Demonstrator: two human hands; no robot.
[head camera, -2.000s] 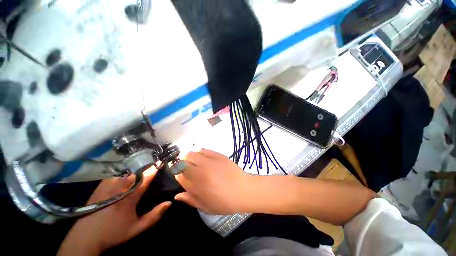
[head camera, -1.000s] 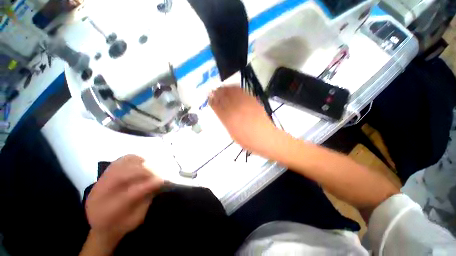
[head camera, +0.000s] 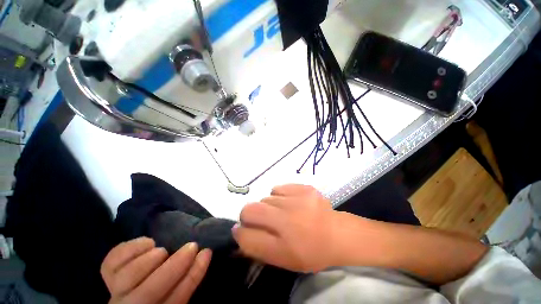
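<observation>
A black garment piece (head camera: 172, 219) lies over the table's front edge and the lap. My left hand (head camera: 155, 272) pinches its folded edge at the lower left. My right hand (head camera: 290, 228) grips the same cloth further right, fingers curled. A small metal tool, maybe snips (head camera: 255, 272), shows blurred below my right hand. The sewing machine's presser foot and needle area (head camera: 228, 116) is above the cloth, with no cloth under it.
A bunch of thin black cords (head camera: 335, 101) hangs below a wide black strip (head camera: 301, 21). A smartphone (head camera: 406, 74) with a white cable lies right of them, near a pink-handled tool (head camera: 445, 27). A ruler strip (head camera: 379, 161) runs along the table edge. A wooden stool (head camera: 455, 193) stands below.
The cloth has left the needle area and is now at the front edge. My right hand moved from the cords down to the cloth beside my left hand. The view has shifted closer.
</observation>
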